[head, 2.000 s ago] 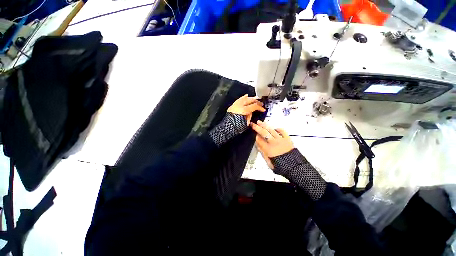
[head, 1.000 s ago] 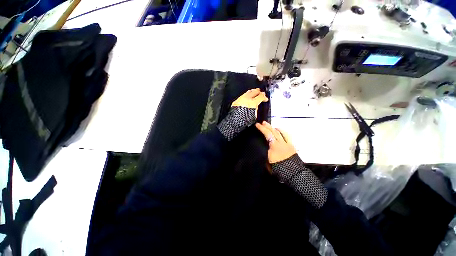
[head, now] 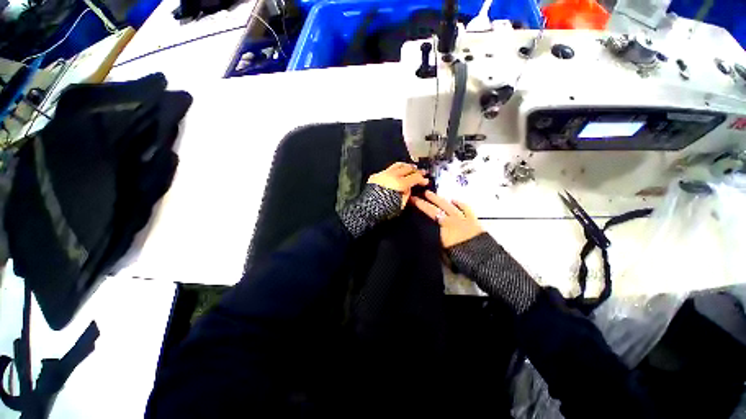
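Observation:
A black mesh panel [head: 307,168] with a camouflage strip [head: 350,164] lies on the white table, its right edge at the sewing machine's presser foot [head: 433,166]. My left hand [head: 398,179] lies on the panel just left of and below the foot, fingertips pressing the black fabric. My right hand [head: 450,220] lies just below, its fingertips on the fabric edge close to my left hand. Both wear netted wrist sleeves. Whether the fingers pinch the fabric or only press it is hard to see. The panel's lower part runs under my left arm towards my lap.
A stack of black panels [head: 98,180] lies at left, loose black straps [head: 61,368] below it. Open snips [head: 586,221] with a black strap lie right of the needle. A clear plastic bag [head: 683,245] is at right. A blue crate [head: 343,37] stands behind the machine.
Over the last second my hands have drawn closer together near the foot. My right hand has moved up the fabric edge towards my left. The camera view has also shifted.

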